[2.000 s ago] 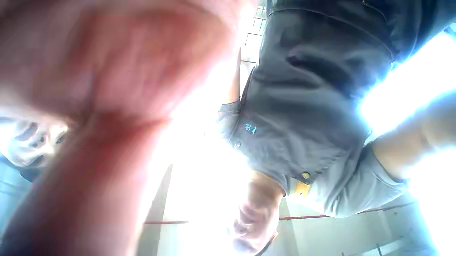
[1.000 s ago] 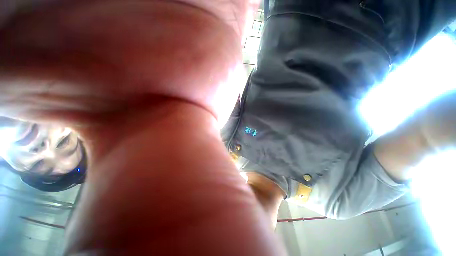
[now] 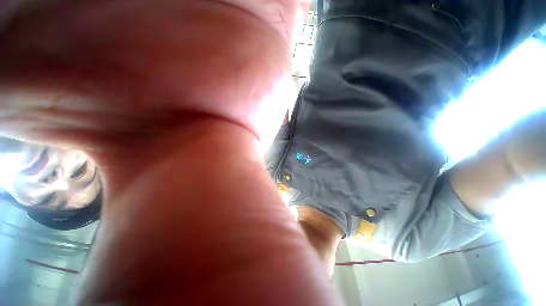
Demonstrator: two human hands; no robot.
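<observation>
A blurred bare hand and wrist (image 3: 197,197) fill the left and middle of the view, very close to the lens. I cannot tell whether it is my left hand, my right hand or another person's. Its fingers are out of the picture, so its grip is hidden. No work piece shows. A person in a grey shirt (image 3: 365,137) appears upside down at the right, with one bare arm reaching to the right edge.
Another person's head (image 3: 57,182) shows upside down at the lower left, partly behind the wrist. A pale ceiling (image 3: 383,281) with a thin red line (image 3: 371,262) runs along the bottom. Bright glare covers parts of the right side.
Since two seconds ago the close hand and wrist have shifted right, now covering the grey-shirted person's face and uncovering more of the other head. Since one second ago almost nothing has moved.
</observation>
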